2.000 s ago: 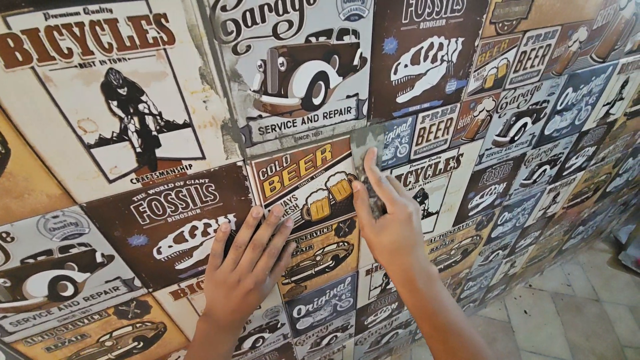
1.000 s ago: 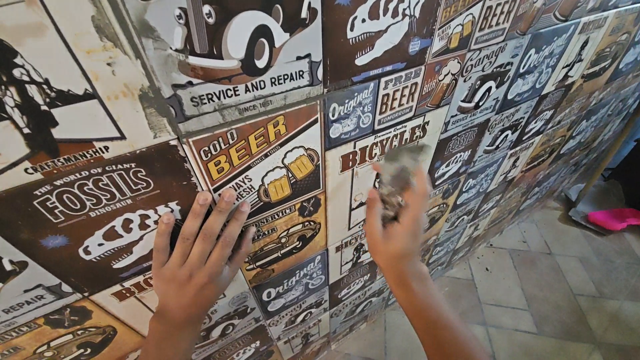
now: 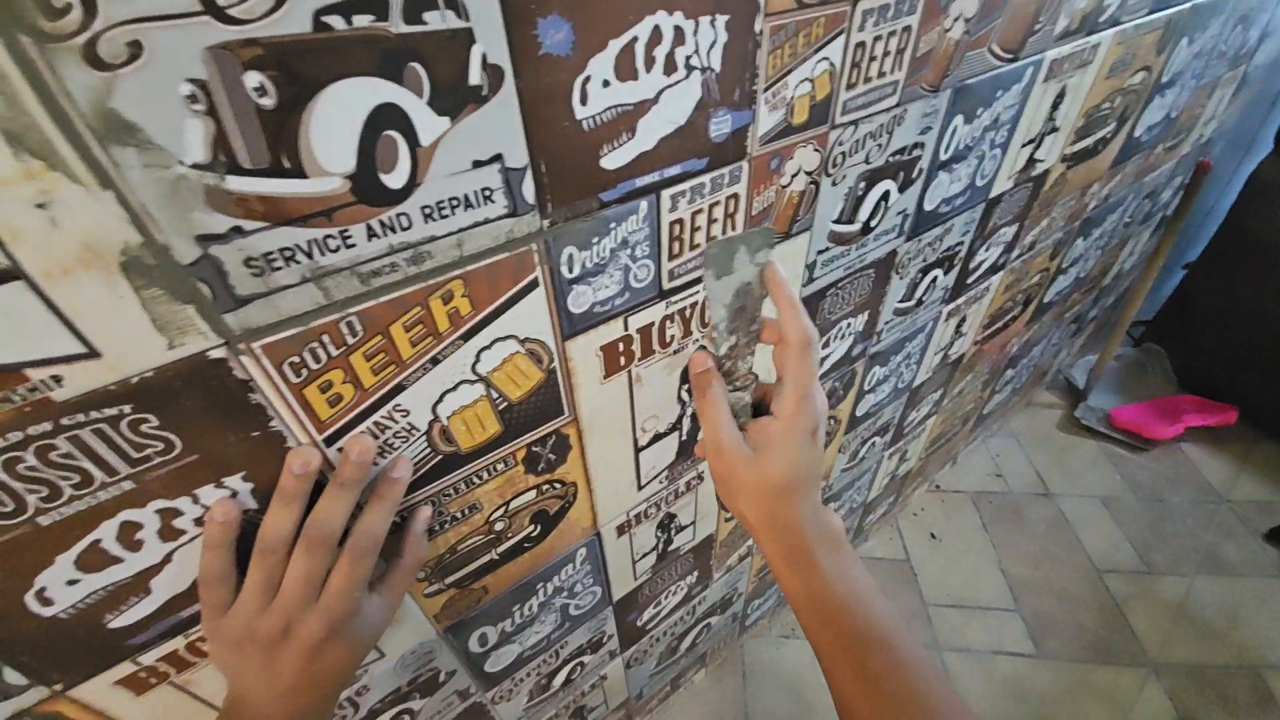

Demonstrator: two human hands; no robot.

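Observation:
A wall of printed tiles (image 3: 430,350) with vintage pictures fills most of the view. My left hand (image 3: 310,570) lies spread over the tiles at lower left, fingertips at the lower edge of a beer-mug picture, and holds nothing. Between the thumb and fingers of my right hand (image 3: 765,420) is a flat grey piece smeared with dried material (image 3: 738,290), perhaps a scraper blade; its exact kind cannot be told. It stands roughly upright in front of a bicycle picture. Grey filler (image 3: 130,190) marks the joint between large tiles at upper left.
The stone-patterned floor (image 3: 1000,560) runs along the wall's base at lower right. Farther back stand a long wooden handle (image 3: 1150,260) and a grey dustpan-like object (image 3: 1130,375) with a bright pink item (image 3: 1172,415) on it. A dark cloth-like mass (image 3: 1230,260) is at the right edge.
My right hand has moved right along the wall, away from the beer-mug picture's edge, and the grey piece now shows upright in it. The left hand stays spread on the wall.

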